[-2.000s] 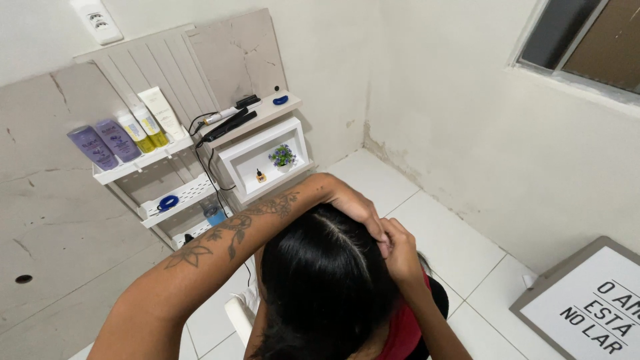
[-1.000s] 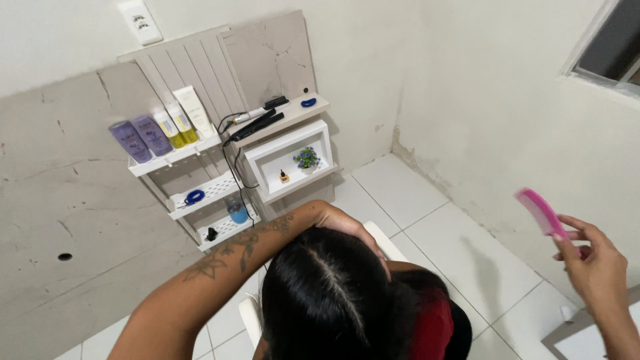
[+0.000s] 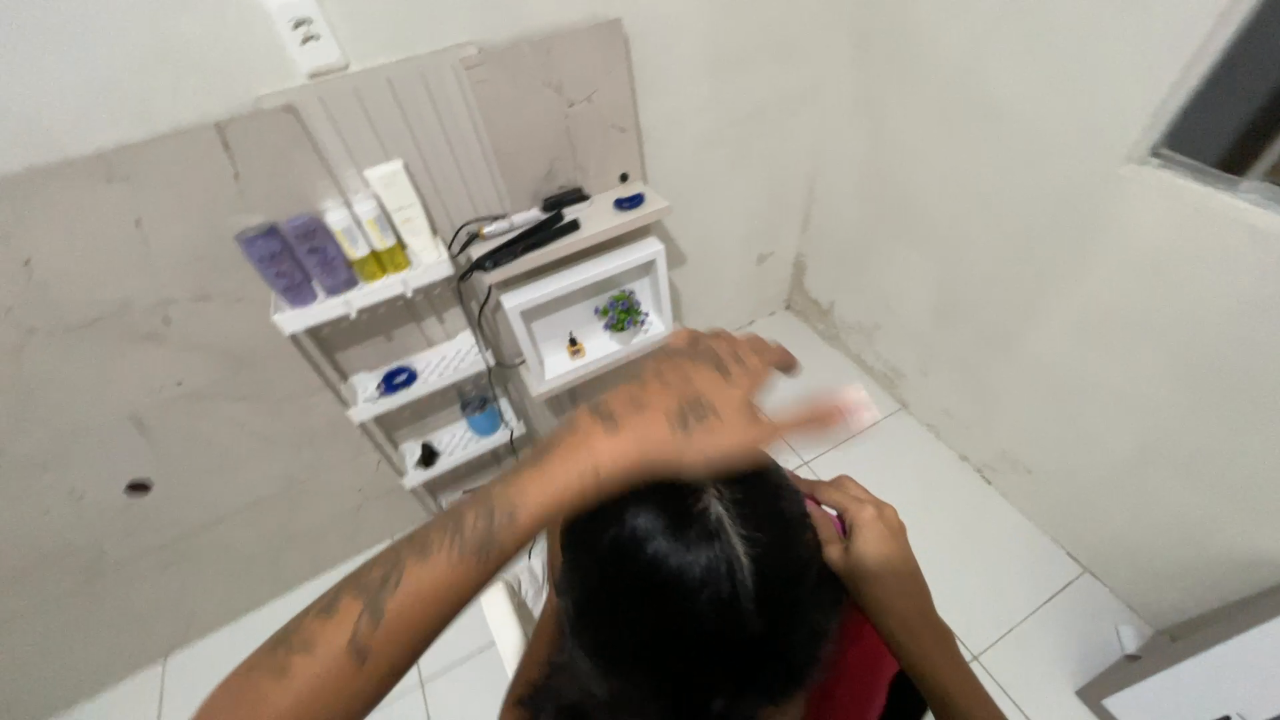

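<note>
Below me is a seated person's head with dark, parted hair point(image 3: 700, 600). My left hand point(image 3: 710, 400), on a tattooed arm, is raised above the front of the head, its fingers spread and blurred, with nothing seen in it. At the right side of the head, my right hand point(image 3: 865, 525) is closed around a pink comb point(image 3: 828, 517), of which only a small part shows between the fingers. The person's red top point(image 3: 855, 665) shows under my right forearm.
White shelves point(image 3: 375, 292) hold bottles and tubes. A flat iron point(image 3: 525, 243) and corded styling tool point(image 3: 515, 222) lie on a wall shelf point(image 3: 600, 225). Below it, a white box shelf point(image 3: 590, 372) holds a small plant point(image 3: 622, 311). A framed sign point(image 3: 1200, 665) stands at lower right.
My right hand, out at the right with the pink comb a second ago, has come back to the head. My left hand has lifted from the front of the head, its fingers now spread.
</note>
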